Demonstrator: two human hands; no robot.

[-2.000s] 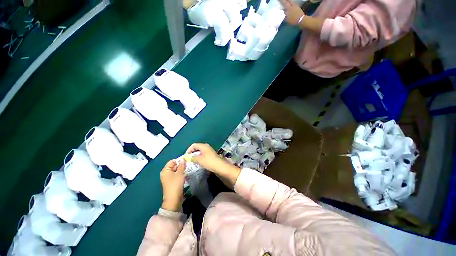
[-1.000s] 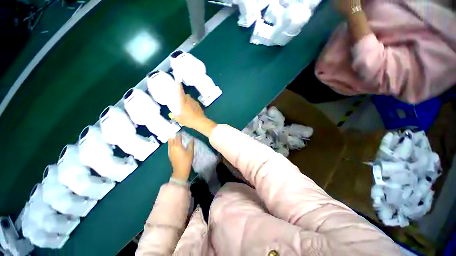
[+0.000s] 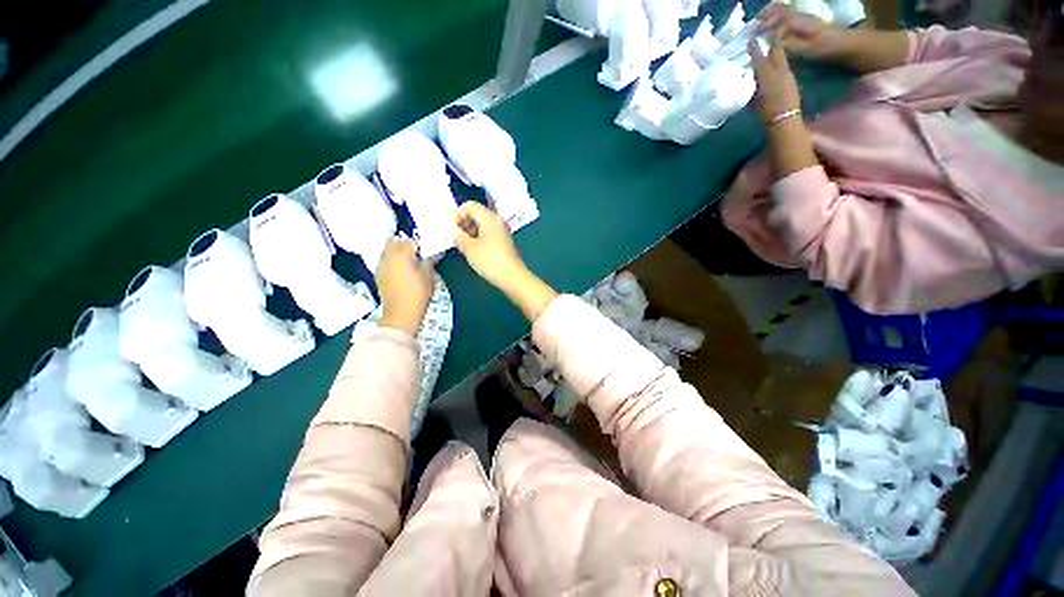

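White PTZ security cameras stand in a row on the green bench (image 3: pixel 280 432), dark lens ends toward the conveyor and flat bases toward me. My left hand (image 3: pixel 405 283) is shut on the label sheet (image 3: pixel 435 338), which hangs below it over the bench edge. My left fingertips are close to the base of the second camera from the right (image 3: pixel 415 175). My right hand (image 3: pixel 488 243) is at the right side of that base, fingers curled; whether it grips the base or a label is hidden. The rightmost camera (image 3: pixel 484 146) stands just beyond my right hand.
Another worker in pink (image 3: pixel 863 175) handles more white cameras (image 3: pixel 700 88) at the bench's far right. A metal post (image 3: pixel 519 47) stands by the conveyor (image 3: pixel 233 105). White units lie in a brown carton (image 3: pixel 735 350) and in a heap (image 3: pixel 893 461) at the lower right; a blue crate (image 3: pixel 910 338) is behind.
Both hands have risen from my lap to the row. My left hand has brought the label sheet up over the bench edge. My right hand has moved off the camera's body toward its base end.
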